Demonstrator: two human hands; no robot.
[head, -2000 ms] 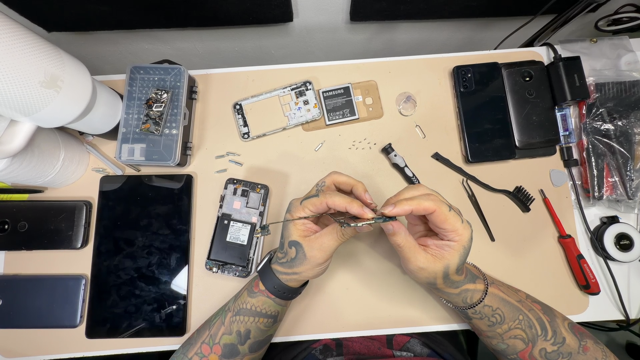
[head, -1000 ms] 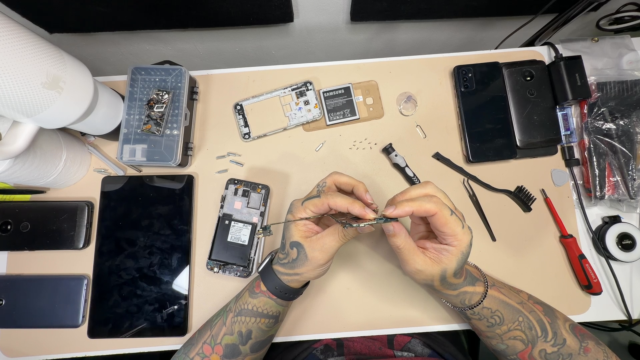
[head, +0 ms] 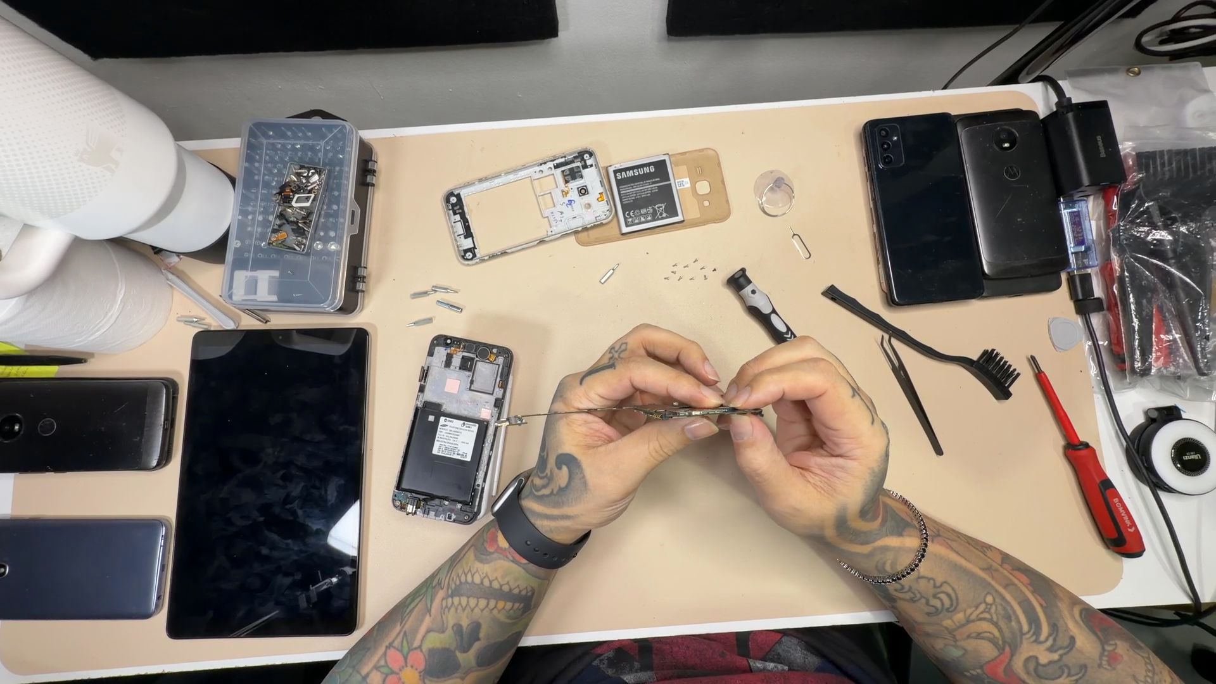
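A thin phone circuit board (head: pixel 679 411) is held edge-on between both hands, with a thin cable and small connector (head: pixel 513 420) extending to the left. My left hand (head: pixel 608 427) pinches the board between thumb and fingers. My right hand (head: pixel 807 418) grips its right end with thumb and fingertips. Left of my hands lies an opened phone frame (head: pixel 454 427) with a black battery bay and a white label. Above them are a white-edged phone mid-frame (head: pixel 527 204), a Samsung battery (head: pixel 647 193) and a gold back cover (head: pixel 708 195). Fingers hide parts of the board.
Several tiny screws (head: pixel 691 271) and a driver bit (head: pixel 609 274) lie behind my hands. A screwdriver handle (head: pixel 760 304), black brush (head: pixel 921 347), tweezers (head: pixel 910 394) and red screwdriver (head: pixel 1088 461) are at the right. A tablet (head: pixel 268 484) and lidded plastic case (head: pixel 294 214) stand left.
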